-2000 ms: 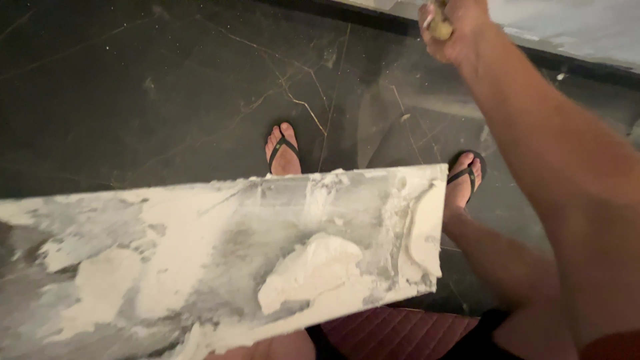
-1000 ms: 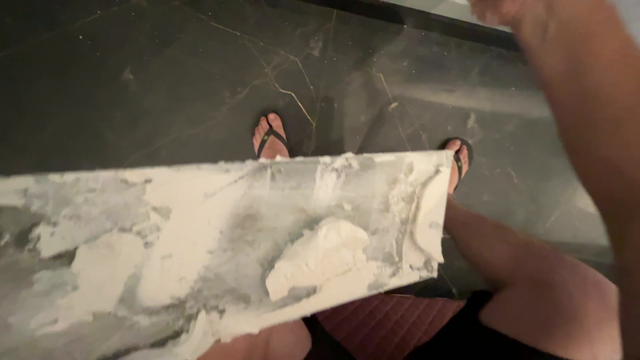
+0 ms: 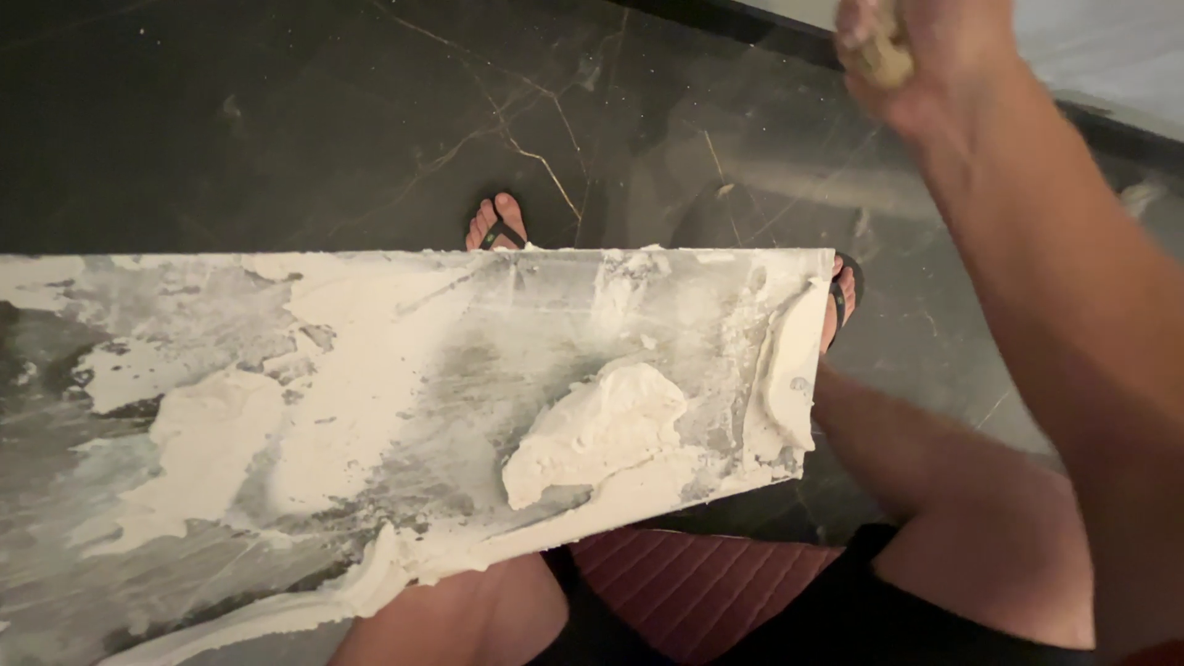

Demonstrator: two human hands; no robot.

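My right hand (image 3: pixel 934 65) is at the upper right, with its fingers closed around a rounded, plaster-smeared handle (image 3: pixel 883 57); whatever the handle belongs to is cut off by the top edge. A long flat board (image 3: pixel 481 361) reaches from the left edge across my lap, smeared with white plaster-like paste. One thick lump of the paste (image 3: pixel 601 430) lies near the board's right part, and a ridge of it (image 3: pixel 786 370) runs along the right end. My left hand is not in view.
Below is a dark, veined stone-look floor (image 3: pixel 305 120). My feet, in flip-flops, show past the board, one foot (image 3: pixel 499 222) at its far edge and the other (image 3: pixel 840 296) at its right end. A pale surface with a dark border (image 3: pixel 1110 65) crosses the upper right. A quilted reddish seat (image 3: pixel 694 578) is under me.
My right hand went toward the top right, partly out of view a second ago, and is back lower with the handle in sight. The lump on the board looks the same.
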